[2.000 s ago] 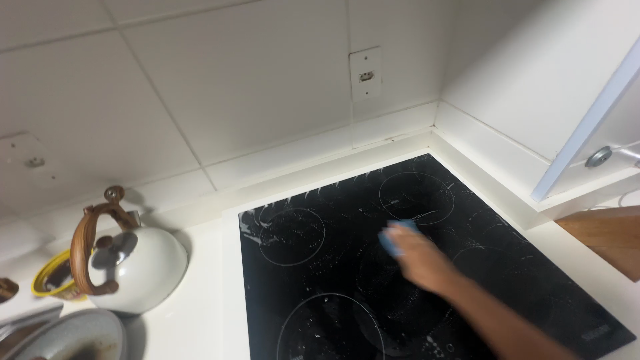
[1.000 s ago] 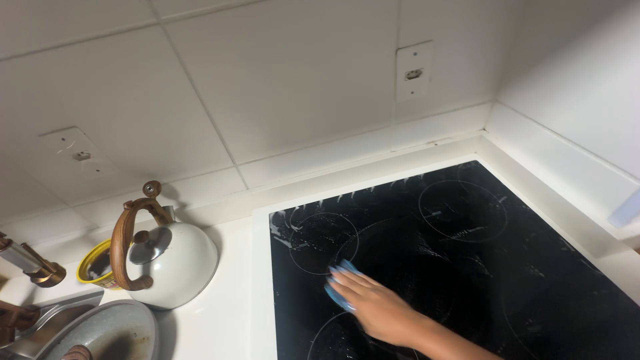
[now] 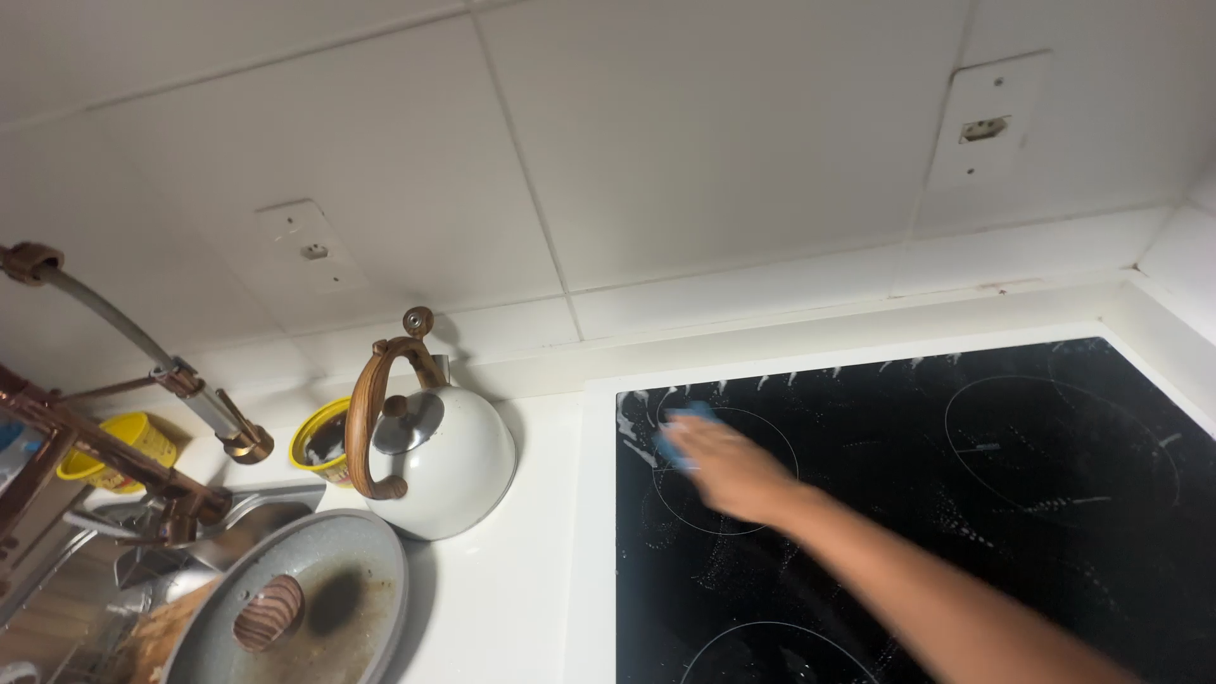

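Note:
A black glass cooktop with thin burner rings lies at the right, with white suds streaked along its back edge and back left corner. My right hand presses a blue cloth or sponge onto the glass over the back left ring; the arm reaches in from the lower right. Motion blurs the hand, and its fingers hide part of the blue piece. My left hand is out of view.
Left of the cooktop stand a white kettle with a wooden handle and a grey pan lid. Farther left are yellow tubs, a copper-coloured faucet and a steel sink. Tiled wall with outlets rises behind.
My right hand has moved left across the cooktop with the blue piece, from near its middle to the back left ring. The view has swung left, bringing the faucet and sink in.

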